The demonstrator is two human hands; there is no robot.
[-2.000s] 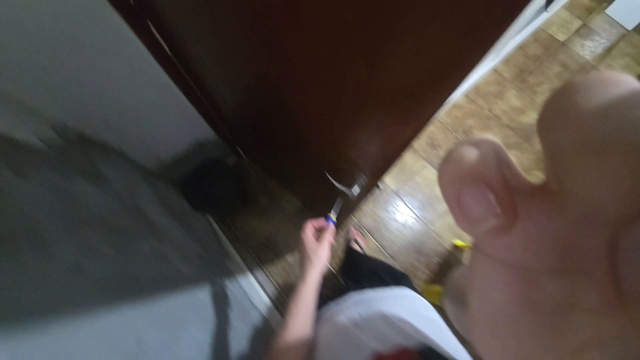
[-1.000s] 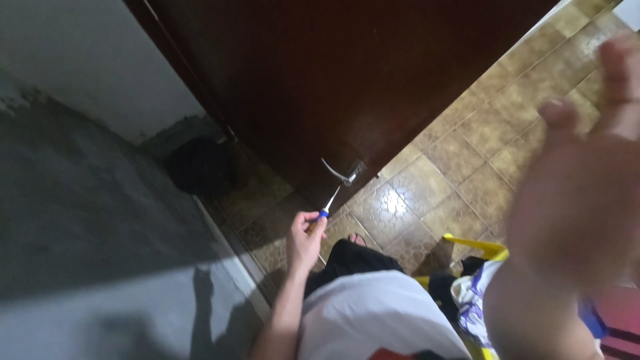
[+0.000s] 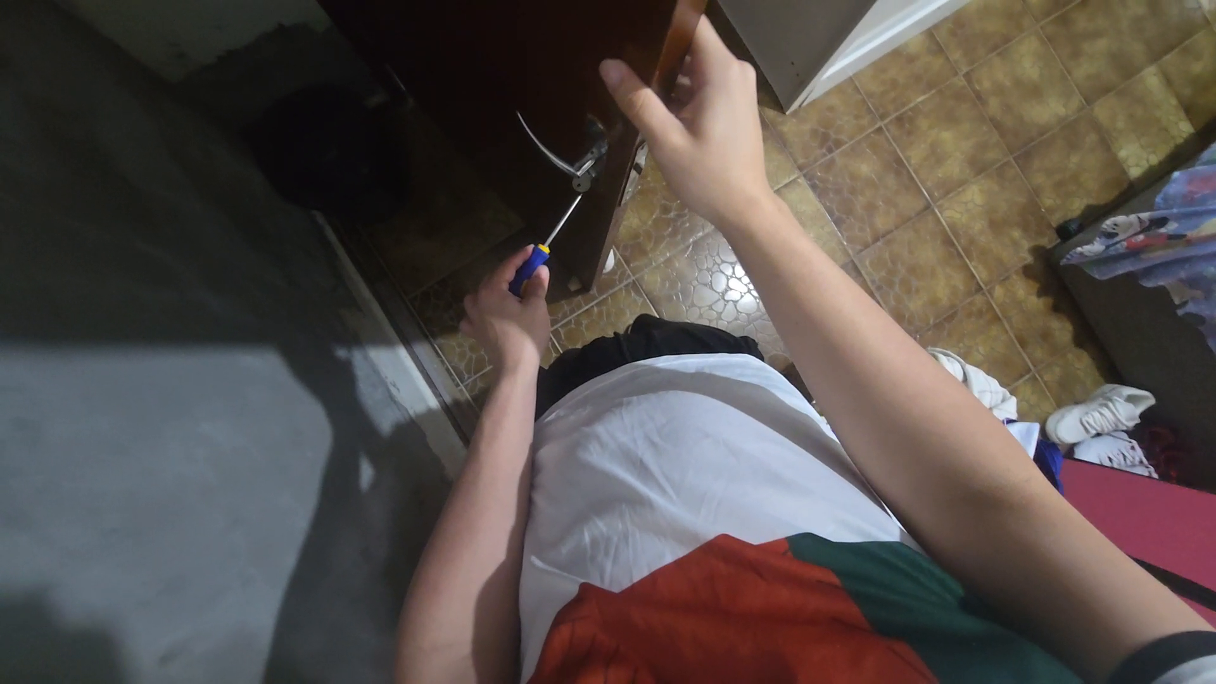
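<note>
My left hand grips the blue handle of a screwdriver, whose thin metal shaft points up at the base of a curved metal door handle. Whether the tip touches the handle's fitting is too small to tell. The handle is mounted near the edge of a dark brown door. My right hand holds that door's edge above the handle, with the thumb on its face and the fingers around the far side, partly hidden.
A grey wall runs along the left. Brown floor tiles lie beyond the door. White shoes sit at the right, near a pink surface and a patterned cloth. A dark object is behind the door.
My right hand has moved from in front of the camera at the right onto the door's edge. The door has swung, its edge now turned more toward me. My left hand still holds the screwdriver.
</note>
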